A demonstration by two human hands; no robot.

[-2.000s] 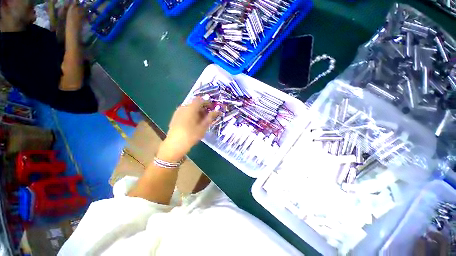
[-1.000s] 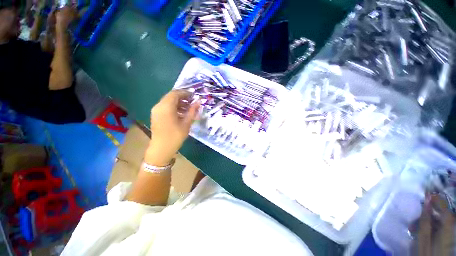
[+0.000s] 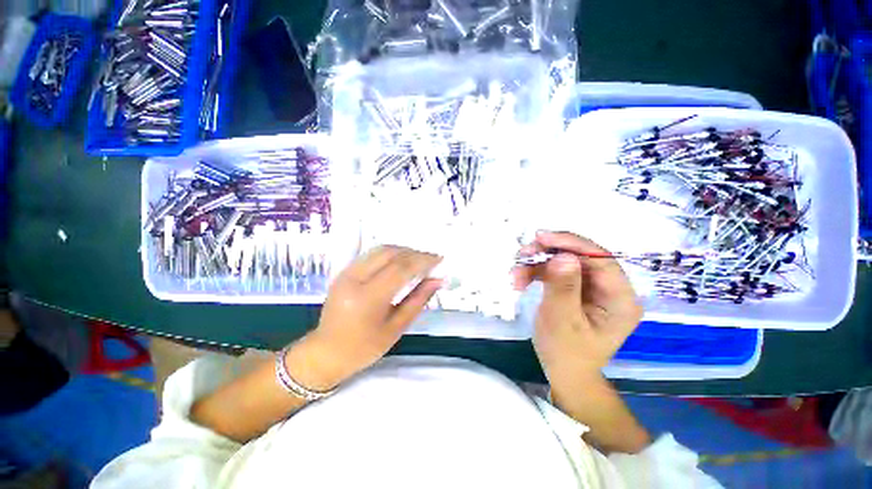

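My right hand (image 3: pixel 585 310) holds a thin red-brown and silver stem (image 3: pixel 564 256) between thumb and fingertips, level, over the right edge of the centre tray. My left hand (image 3: pixel 375 308) is over the near left of the centre tray (image 3: pixel 346 105), thumb and finger pinched around a small white sleeve (image 3: pixel 411 288). White sleeves (image 3: pixel 478 244) in the near half are washed out by glare. Silver tubes (image 3: pixel 435 158) lie in its far half. The right tray (image 3: pixel 839 220) holds many stems with black collars. The left tray (image 3: pixel 153 272) holds assembled pieces in rows.
A clear bag of silver tubes (image 3: pixel 449 27) lies behind the centre tray. Blue bins (image 3: pixel 96 124) of silver pieces stand at the back left. A dark phone (image 3: pixel 277 72) lies beside them. Stacked blue and white trays (image 3: pixel 688 349) support the right tray. The bench edge (image 3: pixel 105 323) curves in front.
The view has swung right, bringing the right tray in. My left hand has left the left tray for the centre tray. My right hand now shows with a stem.
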